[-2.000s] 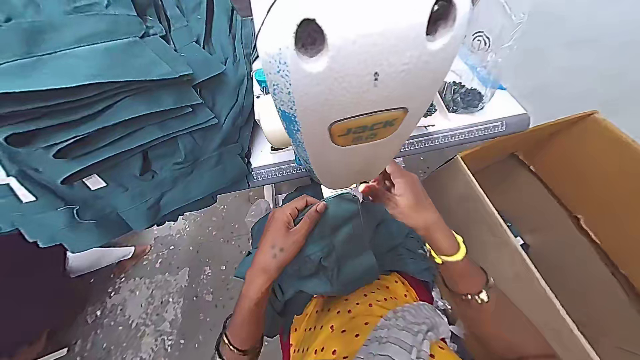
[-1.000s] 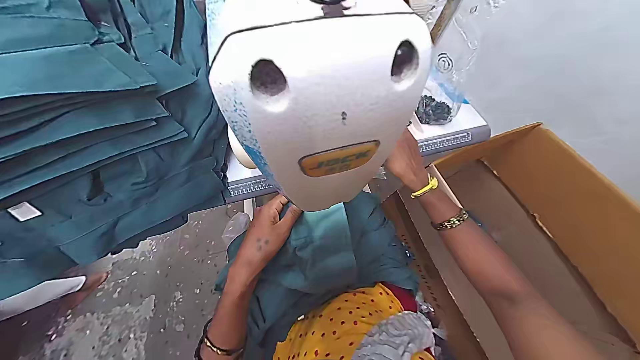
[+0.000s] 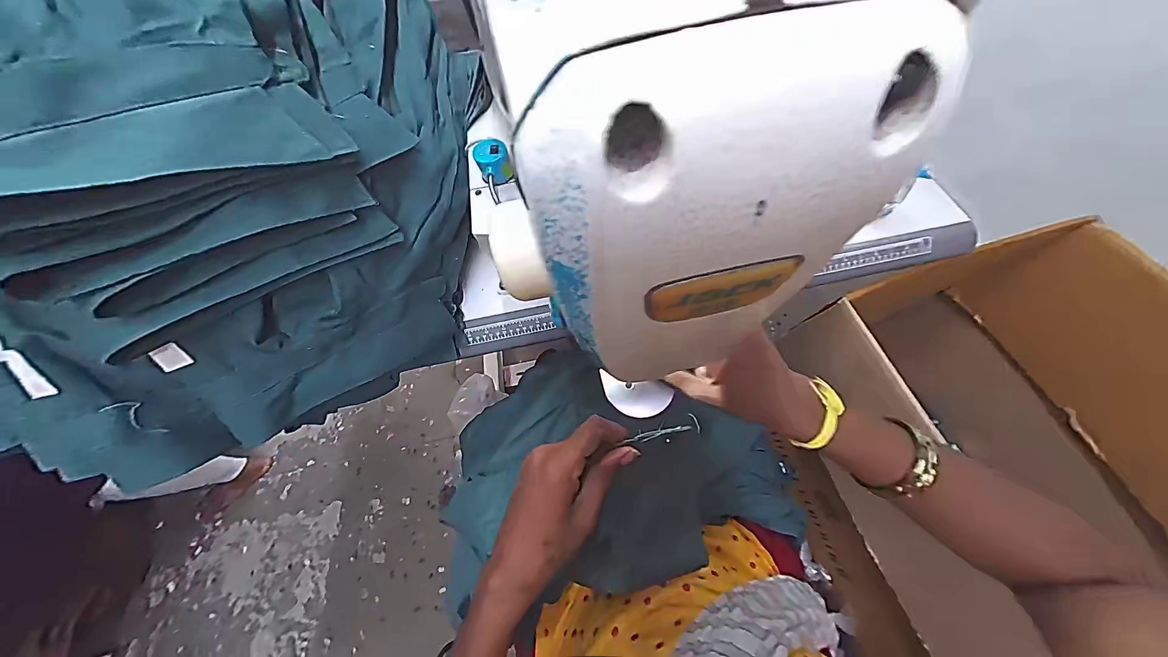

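Note:
Dark teal fabric (image 3: 630, 511) hangs over my lap below the white head of a Jack sewing machine (image 3: 730, 164). My left hand (image 3: 557, 484) pinches the fabric's upper edge between thumb and forefinger, where loose pale threads (image 3: 662, 432) lie. My right hand (image 3: 744, 379) reaches in under the machine head; its fingers are partly hidden behind it, and whether they grip the cloth cannot be told. A round white part (image 3: 634, 394) shows just below the head, between the hands.
A tall stack of teal garment pieces (image 3: 182, 219) lies at the left. An open cardboard box (image 3: 881, 365) stands at the right, under my right forearm. The machine table's edge (image 3: 511, 330) bears a ruler strip. Part of another person, with a foot (image 3: 239, 484), shows at the lower left.
My left hand has moved from beside the machine head to the cloth edge lower down, where threads now show. My right hand stays near the head. The view has shifted.

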